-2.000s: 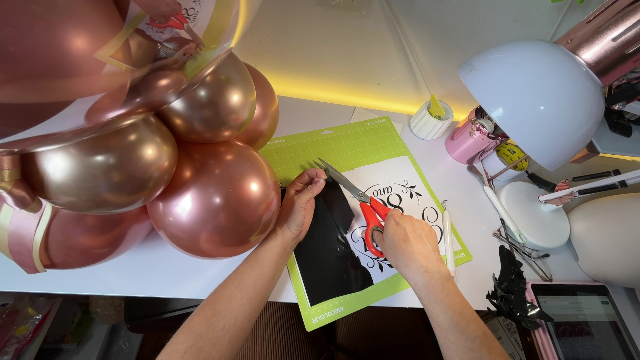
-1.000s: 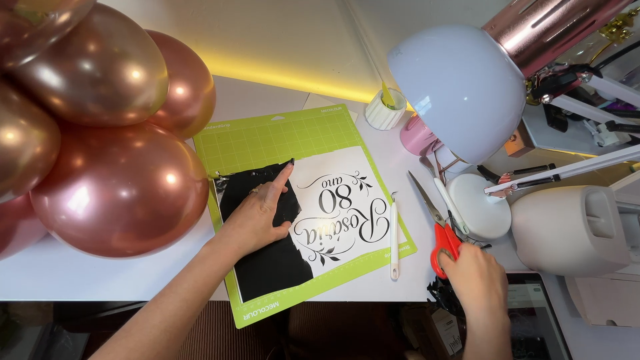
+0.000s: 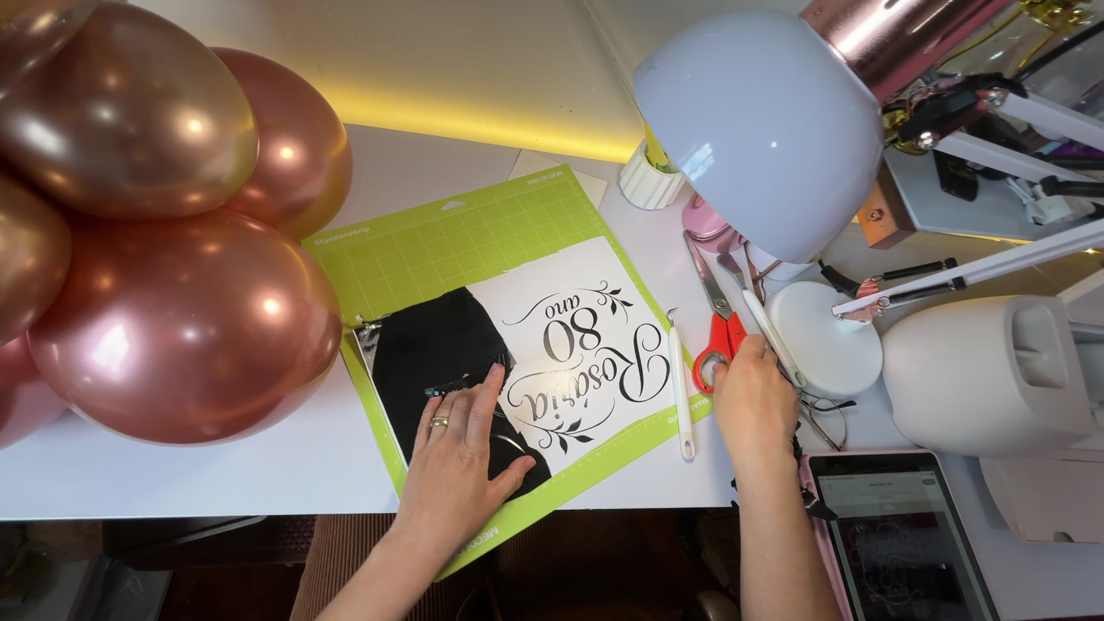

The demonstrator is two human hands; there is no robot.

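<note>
My left hand [image 3: 466, 457], with a ring on one finger, rests its fingers on black vinyl [image 3: 431, 354] lying on a green cutting mat [image 3: 414, 259]. Small black scraps are by its fingertips. Beside the black part lies a white backing sheet [image 3: 552, 285] bearing black script lettering, a number and leaf flourishes. My right hand [image 3: 752, 397] is at the handles of red-handled scissors [image 3: 720, 323] on the white table, blades pointing away; whether its fingers still grip them is unclear. A white hook-tipped weeding tool [image 3: 680, 388] lies along the mat's right edge.
Metallic rose-gold balloons [image 3: 190, 328] crowd the left side. At the right stand a white-shaded lamp [image 3: 768, 129], a ribbed white cup [image 3: 651, 178], a round white base [image 3: 828, 336] and a white machine [image 3: 983, 375]. A tablet [image 3: 901, 535] lies near the front edge; another white-handled tool [image 3: 772, 336] is beside the scissors.
The scissors and my right hand have moved from over the mat to the table on its right. My left hand has come down onto the black vinyl. The view has shifted.
</note>
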